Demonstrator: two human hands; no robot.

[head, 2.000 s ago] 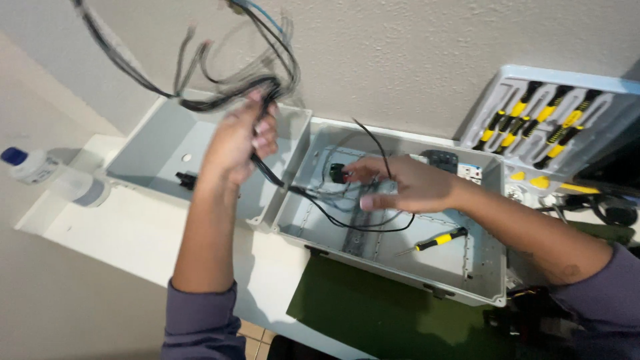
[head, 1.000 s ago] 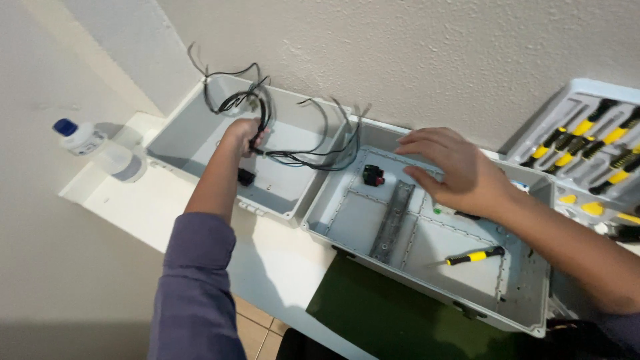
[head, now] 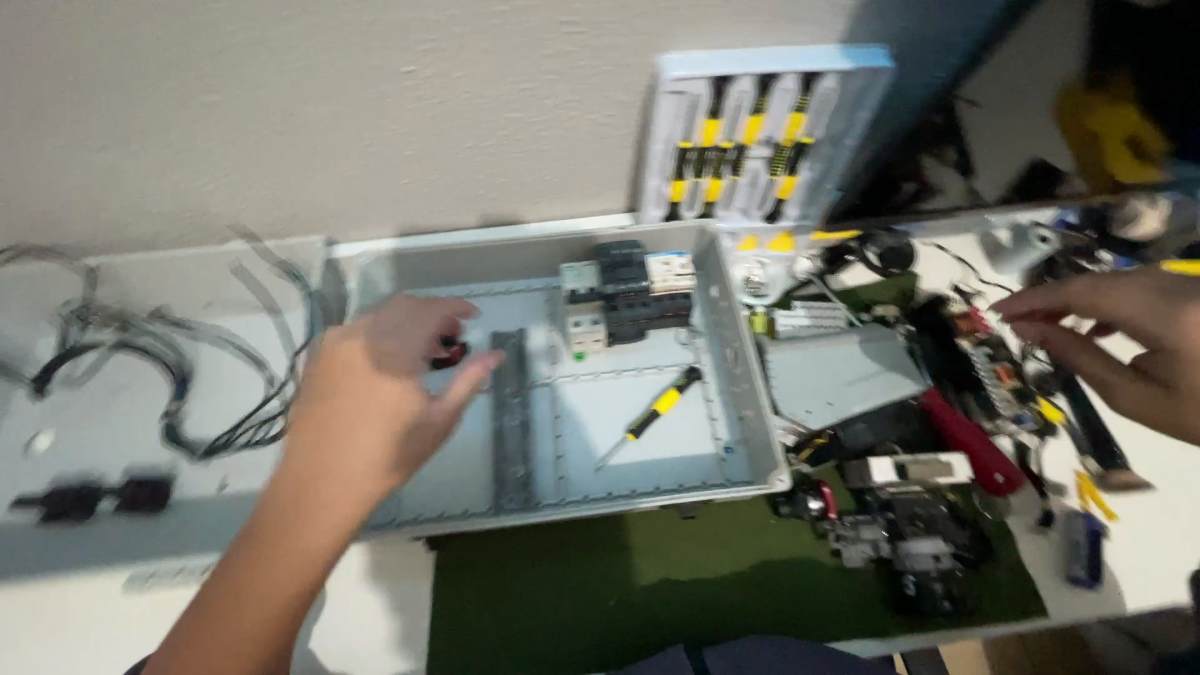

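Observation:
My left hand hovers over the left part of a grey plastic enclosure, fingers apart, beside a small black-and-red part that it partly hides. Right of it lies a slotted metal rail. A yellow-and-black screwdriver rests on the enclosure floor, below a contactor-like module. At the far right, my right hand is over loose electrical parts; whether its fingertips touch one is blurred. A bundle of black cables lies in the left enclosure part.
A screwdriver set in a tray leans against the wall. A grey plate, a red-handled tool and several electrical components lie right of the enclosure, partly on a green mat. Black parts lie at left.
The cables, held in my left hand two seconds ago, now lie released in the left enclosure part. My left hand has moved right; my right hand has moved out over the loose parts. The view has swung right.

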